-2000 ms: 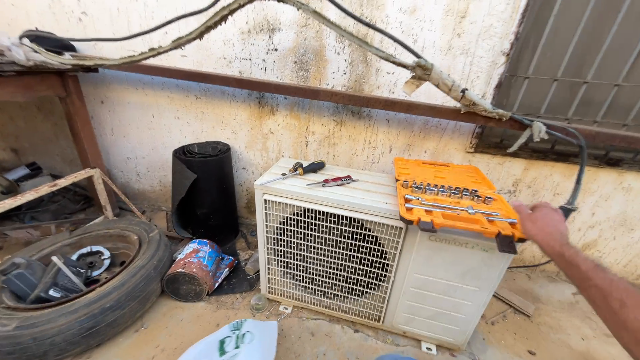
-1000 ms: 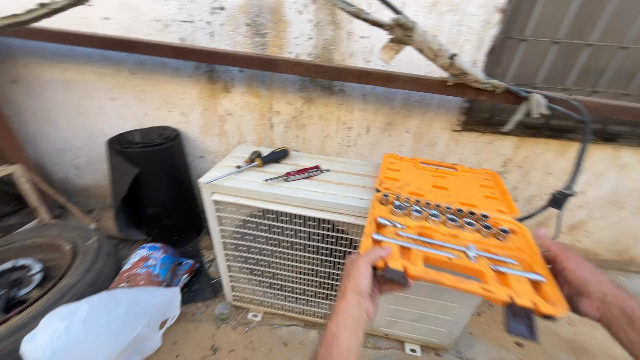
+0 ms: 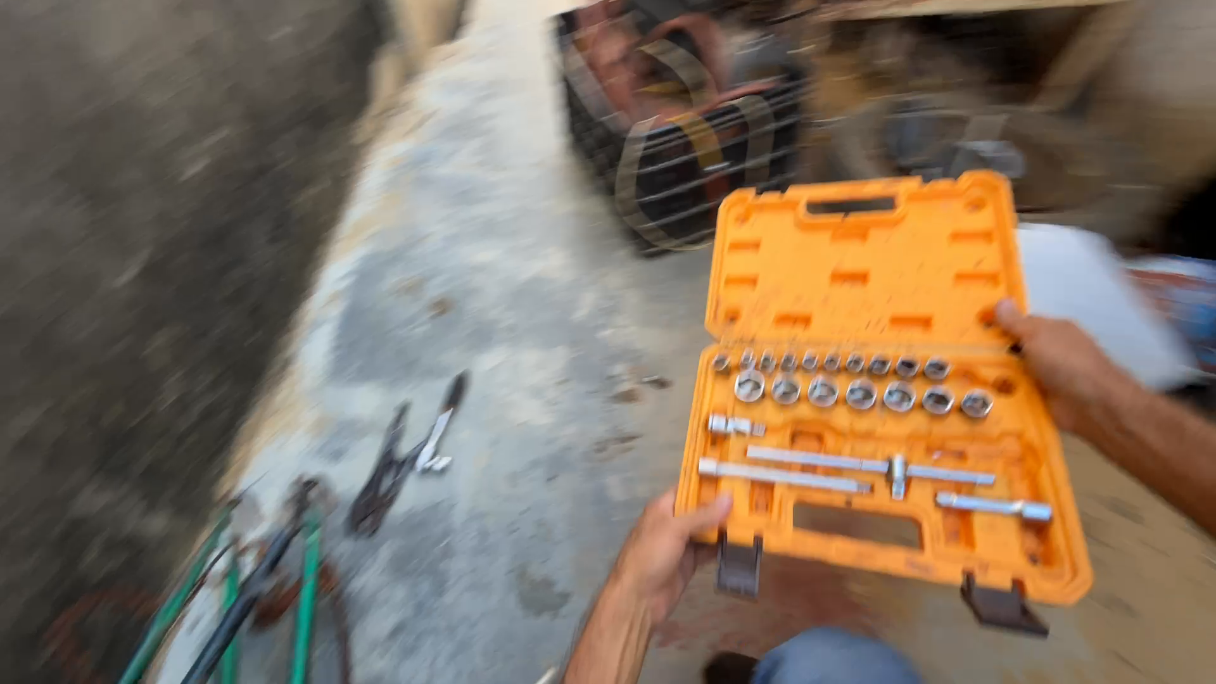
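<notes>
An orange plastic socket set case (image 3: 860, 261) lies open between my hands, at the right of the view. My left hand (image 3: 665, 546) grips its lower left corner, thumb on top. My right hand (image 3: 1064, 366) holds the right side near the hinge. Two rows of chrome sockets (image 3: 861, 393) sit in the case. Below them are a sliding T-bar (image 3: 826, 461), an extension bar (image 3: 784, 475), a shorter bar (image 3: 993, 505) and a small joint piece (image 3: 734, 426). Two dark latches (image 3: 739, 564) hang from the near edge.
On the concrete surface (image 3: 513, 313) at left lie an adjustable wrench (image 3: 442, 427), dark pliers (image 3: 382, 480) and green-handled tools (image 3: 306, 589). A black crate (image 3: 684, 142) with blurred contents stands beyond. A white bag (image 3: 1092, 294) shows behind my right hand.
The case, earlier on the white outdoor air-conditioner unit beside my right hand, is now lifted and held in both hands. The view has swung to the concrete surface.
</notes>
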